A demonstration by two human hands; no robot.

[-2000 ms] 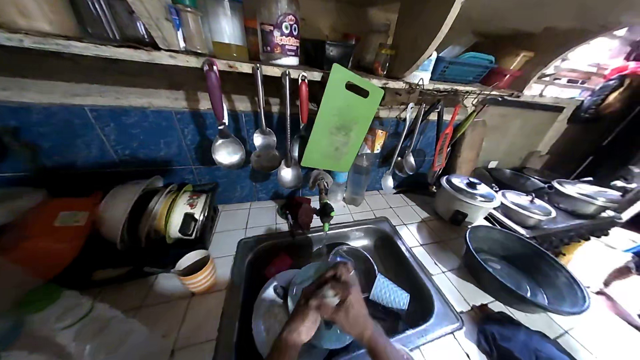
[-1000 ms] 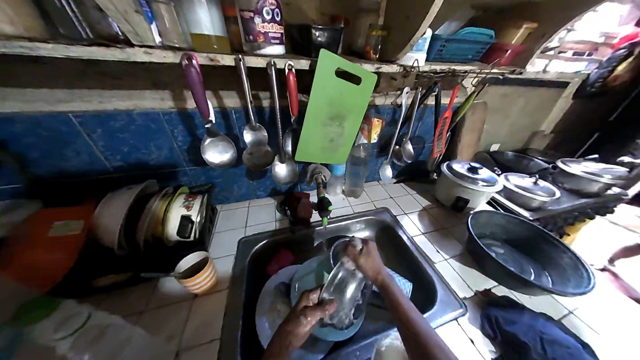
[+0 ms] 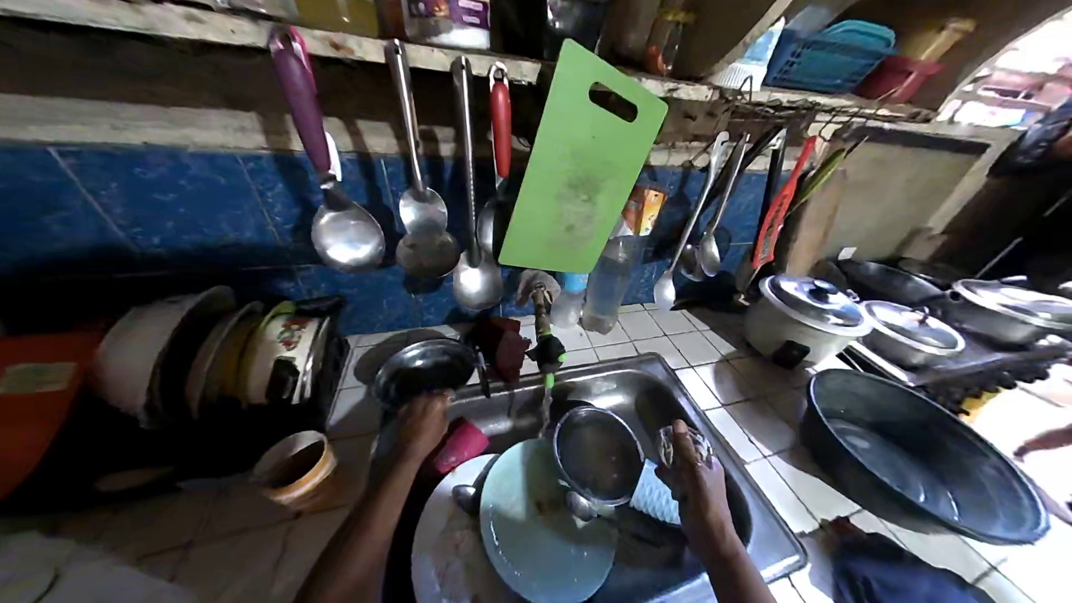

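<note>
My left hand [image 3: 424, 425] grips the near edge of a dark round bowl [image 3: 425, 368] at the sink's back left corner. My right hand [image 3: 693, 469] holds a clear, shiny item [image 3: 680, 444], perhaps a glass, over the right side of the metal sink [image 3: 649, 377]. Between my hands lie a pale green plate [image 3: 544, 523], a white plate [image 3: 444, 536] partly beneath it, a round metal pot [image 3: 598, 455], spoons [image 3: 581, 506], a red cup [image 3: 461, 445] and a light blue textured item [image 3: 656, 496]. A thin stream of water falls from the faucet [image 3: 548, 347].
An orange-striped cup [image 3: 295, 471] stands left of the sink beside a rack of dishes [image 3: 251, 356]. A large dark basin [image 3: 921, 456] and a rice cooker [image 3: 806, 322] are at the right. Ladles [image 3: 347, 234] and a green cutting board [image 3: 584, 159] hang above.
My hands, together over the sink before, are now apart. The left has moved to the dark bowl at the back left; the right has moved to the right with the clear item.
</note>
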